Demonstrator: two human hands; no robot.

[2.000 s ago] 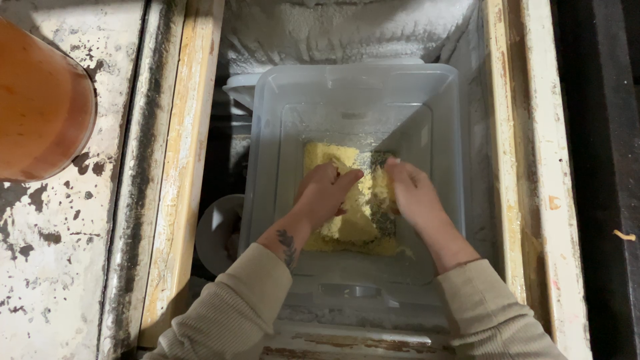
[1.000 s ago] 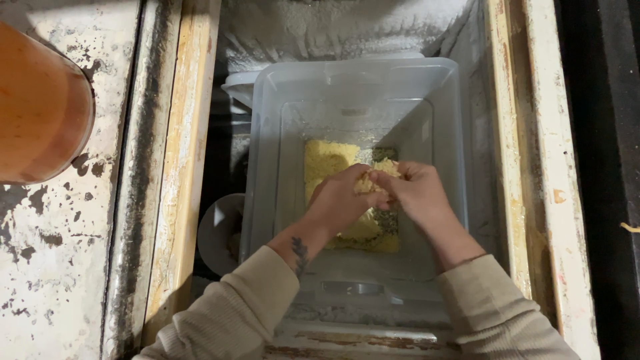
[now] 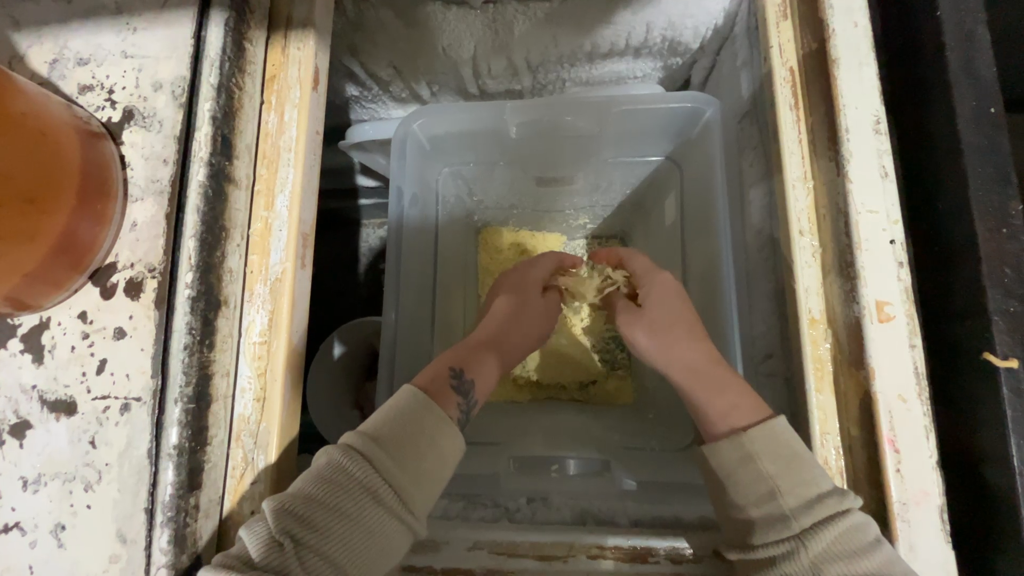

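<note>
Deep in a translucent plastic bin (image 3: 416,264), my left hand (image 3: 524,304) and my right hand (image 3: 660,308) meet over a yellow crumbly slab (image 3: 520,240). Between their fingertips is a clump of pale yellow shreds (image 3: 592,282), held by both. Under the hands, the slab's surface is partly hidden; its right side shows a dark, speckled patch (image 3: 614,348). What exactly the yellow stuff is cannot be told. Both forearms reach in over the near rim of the bin.
Frosted walls (image 3: 512,48) of a chest freezer surround the bin. A white round container (image 3: 344,376) stands low at its left. Worn, stained edges (image 3: 284,240) run along both sides. On the left surface stands a container of orange liquid (image 3: 56,192). A yellow shred (image 3: 1000,361) lies far right.
Two seconds ago my hands were apart over the slab; they have come together, and a clump of pale shreds now shows between the fingers.
</note>
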